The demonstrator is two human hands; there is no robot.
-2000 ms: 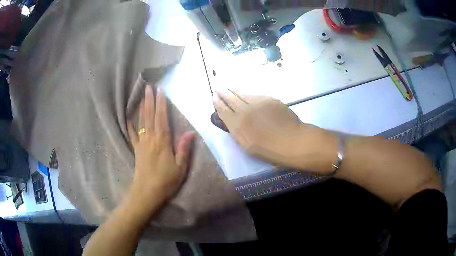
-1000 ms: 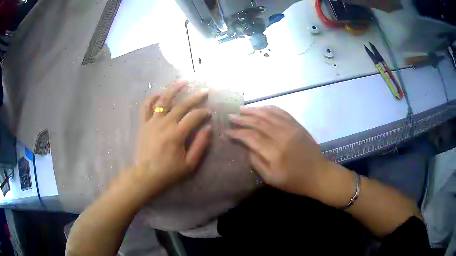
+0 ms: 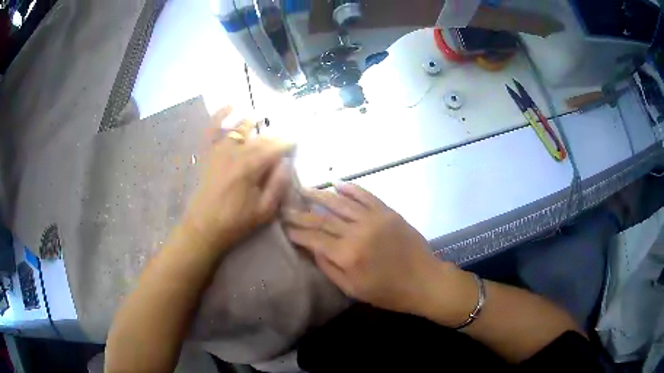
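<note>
A brown fabric panel (image 3: 124, 197) covers the left of the white machine table and hangs over its front edge. My left hand (image 3: 236, 178), with a ring, pinches the panel's right edge near the lamp glare. My right hand (image 3: 357, 244) lies beside it, with its fingers on the same raised edge, so the fabric is gripped between both hands. The fingertips are partly washed out and blurred. The needle area (image 3: 298, 87) of the sewing machine stands in the glare beyond my hands, apart from the fabric.
Thread snips (image 3: 537, 122) lie right of the needle. Two bobbins (image 3: 453, 100) sit on the machine bed. A red ring-shaped item (image 3: 445, 45) and a dark rectangular object (image 3: 484, 40) lie behind. A ruler tape (image 3: 502, 237) runs along the front edge.
The panel has moved right, across the table in front of the machine. My hands have gone from lying flat apart to gripping its edge close together. The view has shifted.
</note>
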